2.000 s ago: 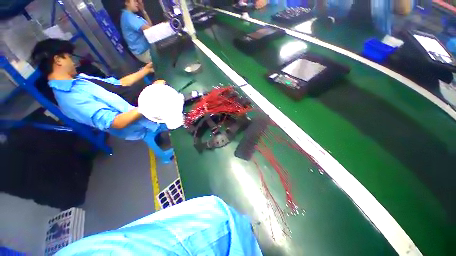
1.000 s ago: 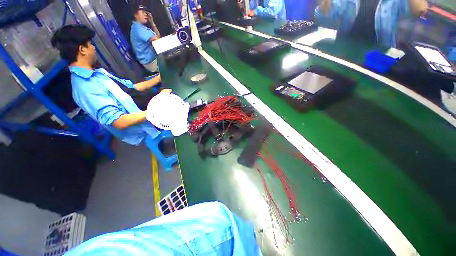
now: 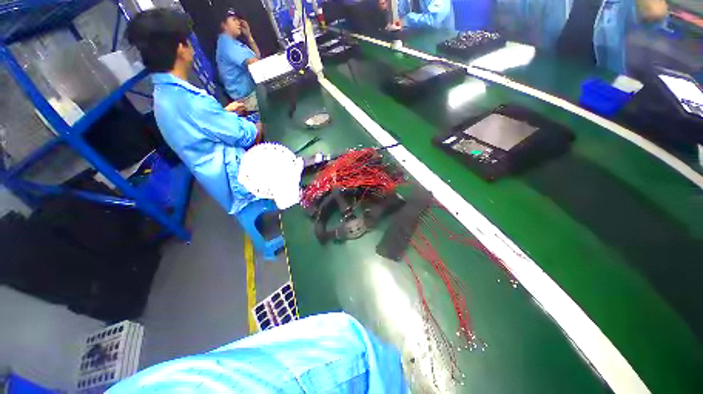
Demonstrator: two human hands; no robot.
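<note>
Neither of my hands is in view; only a blue sleeve [image 3: 301,358] shows at the bottom. A bundle of red wires [image 3: 354,175] lies on the green bench [image 3: 532,346], over black wired parts [image 3: 351,223]. A long black bar [image 3: 402,231] lies beside them, with thin red wires with pale ends spreading from it. An open black unit [image 3: 505,141] with a silver panel and a board strip with a green spot lies beyond the white rail [image 3: 493,231].
A white fan [image 3: 270,175] stands at the bench's left edge. A seated person [image 3: 193,131] in blue is behind it, another person [image 3: 235,58] farther back. A second dark unit [image 3: 428,75], a black tray [image 3: 469,42] and a blue bin [image 3: 607,95] are farther up.
The view has shifted, so the bench items appear farther right and slightly lower. The nearer person sits more upright, with the arm drawn back from the fan.
</note>
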